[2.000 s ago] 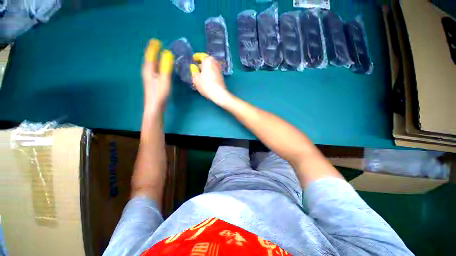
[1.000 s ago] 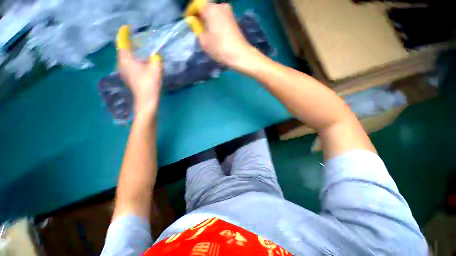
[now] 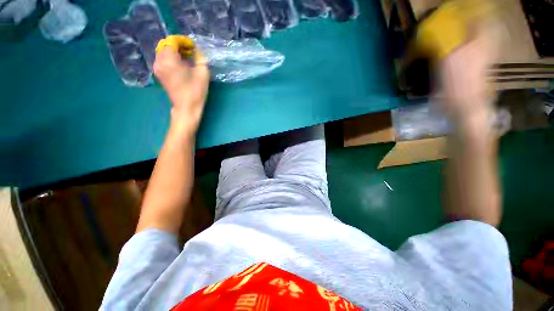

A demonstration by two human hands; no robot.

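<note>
My left hand (image 3: 183,70), with yellow finger cots, is closed on one end of an empty clear poly bag (image 3: 243,59) that stretches to the right over the bench mat. My right hand (image 3: 455,45) is badly blurred at the upper right, over the cardboard sheets; a dark shape shows beside its fingertips, and I cannot tell whether it is held. Two bagged parts (image 3: 125,53) lie side by side just left of my left hand. A row of several bagged parts (image 3: 243,15) lies behind the poly bag, cut by the top edge.
Cardboard sheets (image 3: 516,73) are stacked at the right end of the blue-green bench (image 3: 291,94). An open carton (image 3: 415,152) with clear film stands below the bench at right. A pale carton (image 3: 21,255) is at lower left. Loose poly bags (image 3: 62,21) lie at the upper left.
My right hand has moved from the bag on the bench to the cardboard at right. My left hand still holds a bag. The view has turned, showing the rows of bagged parts again.
</note>
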